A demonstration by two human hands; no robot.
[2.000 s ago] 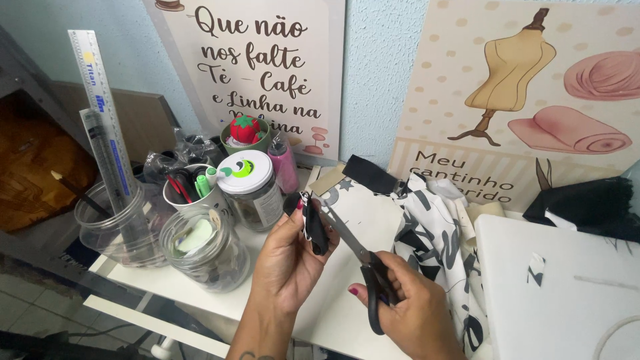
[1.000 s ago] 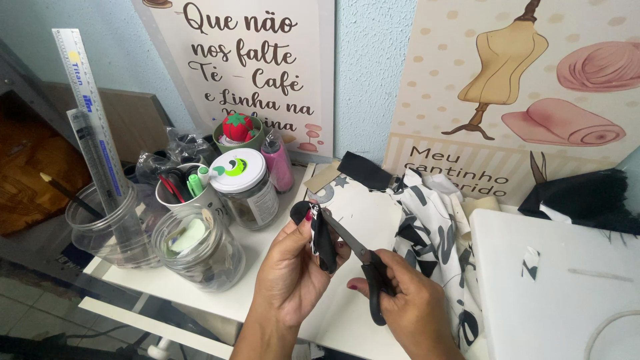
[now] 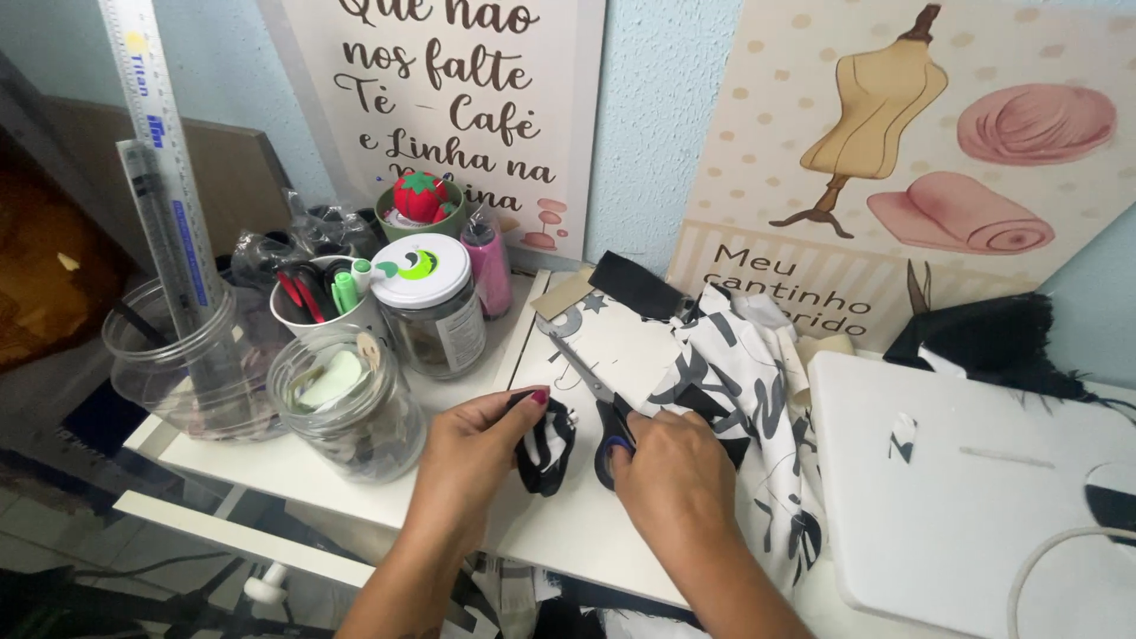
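Observation:
My left hand (image 3: 475, 453) pinches a small black-and-white fabric piece (image 3: 546, 448) between thumb and fingers; the piece hangs in a loop over the white table. To its right, my right hand (image 3: 679, 466) grips black-handled scissors (image 3: 611, 413), whose blades point up and left, apart from the fabric in my left hand. Beyond the blades lies a pale printed fabric piece (image 3: 621, 351). Right of them is a heap of white fabric with dark print (image 3: 754, 373). A black strip (image 3: 641, 286) and a beige strip (image 3: 564, 295) lie at the back.
Several containers stand at the left: a jar with rulers (image 3: 191, 390), an open glass jar (image 3: 351, 426), a cup of pens (image 3: 311, 311) and a lidded jar (image 3: 430, 311). A tomato pincushion (image 3: 419, 197) is behind. A white machine body (image 3: 967, 479) fills the right; posters lean on the wall.
The scissors were at the fabric piece in my left hand; now they are apart from it, to its right. Both hands have lowered toward the table, and the fabric piece now hangs as a loop.

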